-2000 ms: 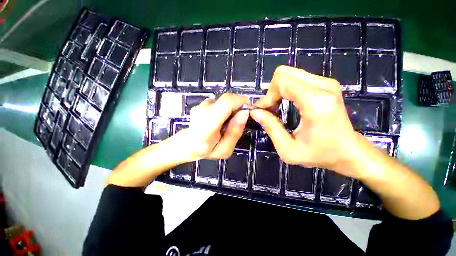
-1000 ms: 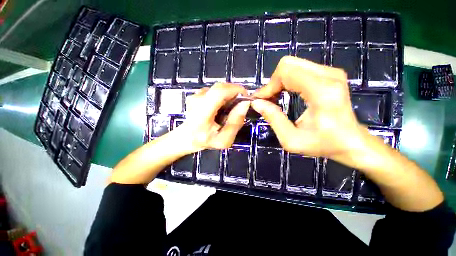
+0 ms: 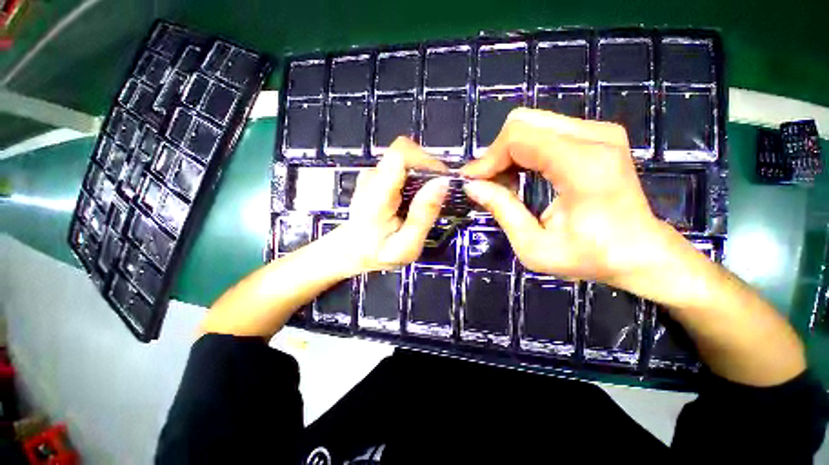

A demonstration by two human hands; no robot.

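My left hand (image 3: 386, 213) and my right hand (image 3: 568, 195) meet over the middle of the large black blister tray (image 3: 500, 163). Their fingertips pinch a small, thin dark piece (image 3: 434, 188) seen nearly edge-on, likely a front housing. Fingers cover much of it, and I cannot tell if a keypad is in it. Some tray pockets hold dark housings. A housing with a bright white half (image 3: 314, 190) lies in the left of the tray's middle row.
A second black tray (image 3: 150, 182) stands tilted at the left. A small pile of dark keypads with white specks (image 3: 802, 150) lies on the green surface (image 3: 764, 218) at the right. A red object (image 3: 47, 445) shows at the lower left.
My hands stay together over the tray. The left fingers have shifted slightly, and more of the dark piece shows between them and below the fingertips. The view has moved slightly.
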